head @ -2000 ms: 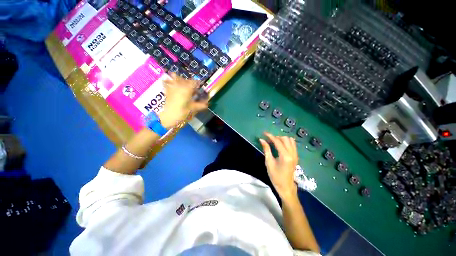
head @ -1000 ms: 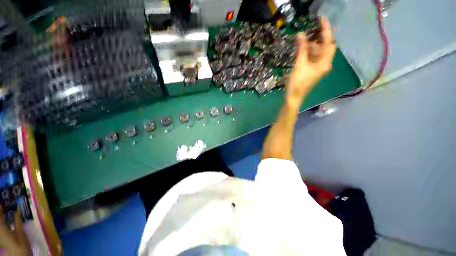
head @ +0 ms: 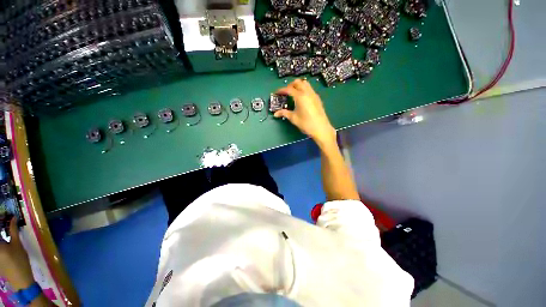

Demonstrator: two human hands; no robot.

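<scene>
My right hand (head: 306, 111) is over the green mat with thumb and fingertips around a small square circuit board (head: 278, 103) at the right end of a row. The row holds several round black parts (head: 165, 115), spaced apart, each with a short thin lead towards me. The board covers whatever lies at that end of the row. My left hand (head: 13, 255) is cut off by the left edge, with its fingers near the black part strips (head: 7, 192) on the printed cardboard. Whether it grips anything is unclear.
Clear plastic trays (head: 90, 48) of dark parts stand at the back left. A pale screw feeder (head: 223, 45) stands right of them. Circuit boards (head: 323, 45) lie heaped at the back right. A small white pile (head: 220, 156) lies near the bench's front edge. A red cable (head: 506, 66) hangs at right.
The view has swung right from the cardboard to the bench. My right hand has moved from the far side of the heap to the row's right end, where a board now shows in its fingers.
</scene>
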